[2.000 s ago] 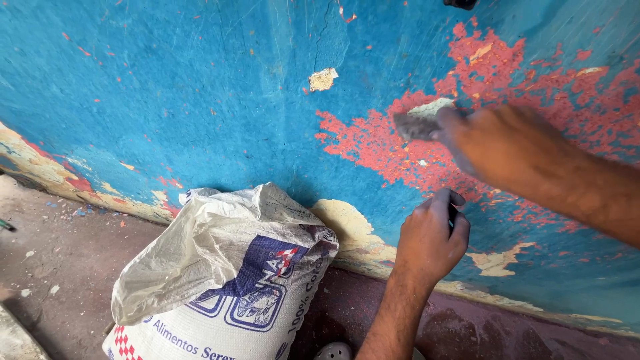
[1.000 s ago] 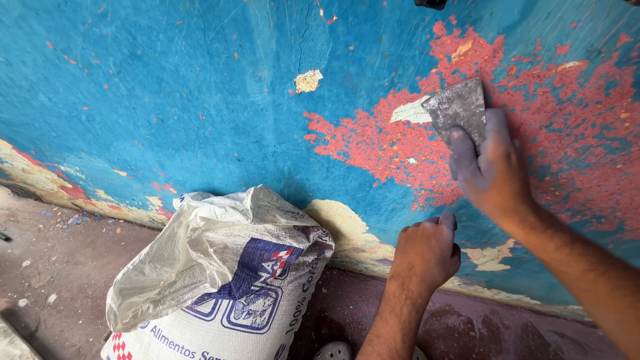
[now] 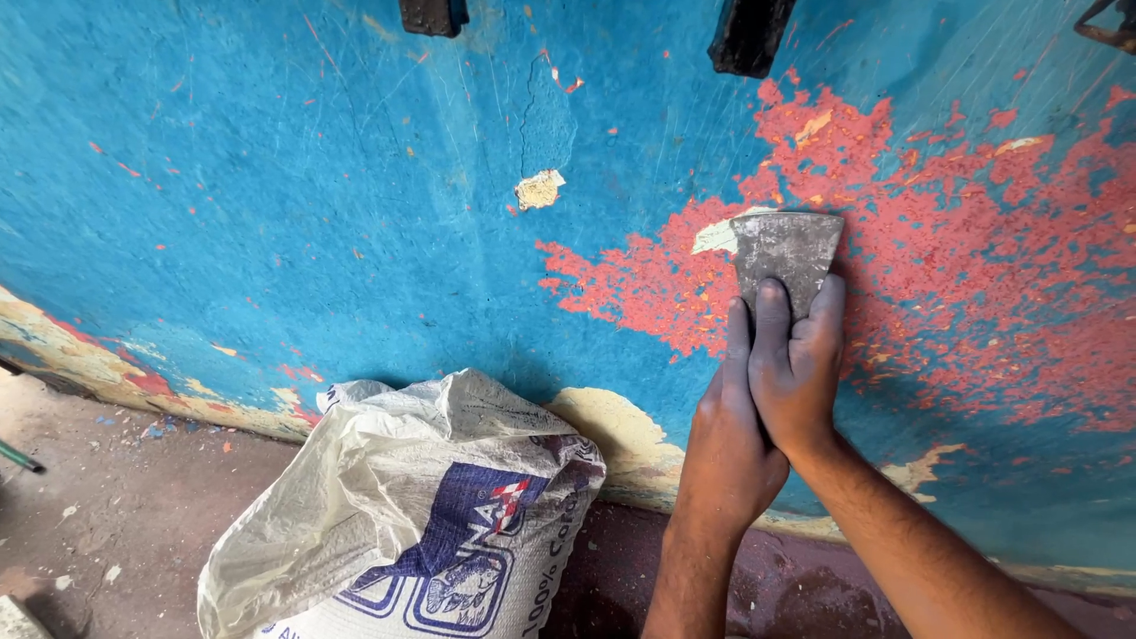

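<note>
My right hand [image 3: 799,368] grips a putty knife [image 3: 785,253] with a worn, paint-smeared metal blade, its handle hidden in my hands. The blade's edge lies against the painted wall [image 3: 399,195], beside a bare cream patch [image 3: 715,238] within an area where blue paint is gone and pink [image 3: 941,257] shows. Pressed against the right hand from the left is my left hand [image 3: 732,426], its fingers extended up along the tool's near end; whether it grips the handle is hidden. Grey dust coats the fingers of both hands.
A white woven sack [image 3: 479,541] with printing stands against the wall's foot, left of my arms. Dark objects [image 3: 753,35] jut in at the top edge. Paint chips lie on the floor [image 3: 133,506], with a green rod-like thing [image 3: 19,457] at the far left.
My left hand has risen from below to meet the right hand at the putty knife. The blade, blurred two seconds ago, now rests upright beside the cream patch.
</note>
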